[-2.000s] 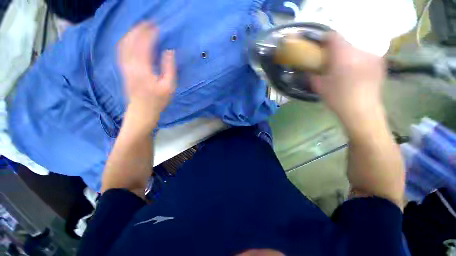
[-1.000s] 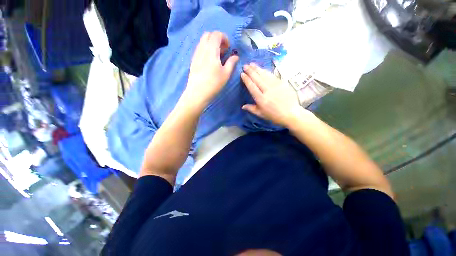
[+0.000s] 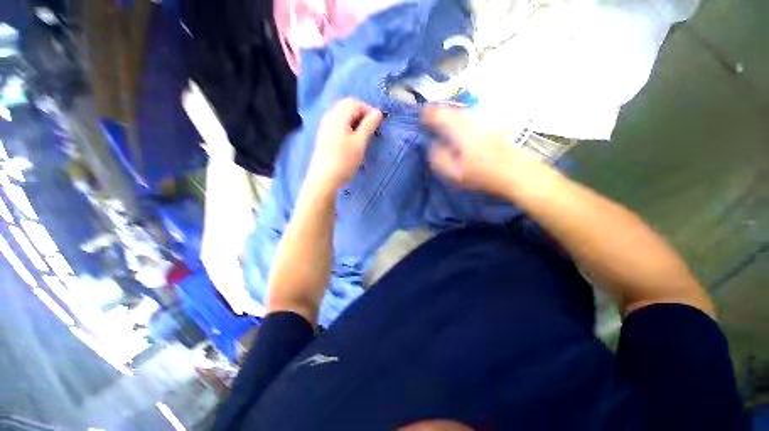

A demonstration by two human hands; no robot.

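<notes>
The blue dress lies on the pale padded table, its small dark buttons running down from the neck. My left hand has its fingers curled and pinches the cloth by the placket below the neckline. My right hand is blurred; its bent fingers grip the cloth on the other side of the neck. A white curved hanger shows at the neckline, partly under the cloth. The iron is not in view.
Loose white cloth lies to the right of the neckline. A pink garment and a black garment are at the far left side. A blue crate stands left of the table, and green floor is at right.
The iron was in my right hand, then at the upper right, and is now out of view. Both hands came to the neckline and now grip cloth. The view has shifted, showing more pink cloth.
</notes>
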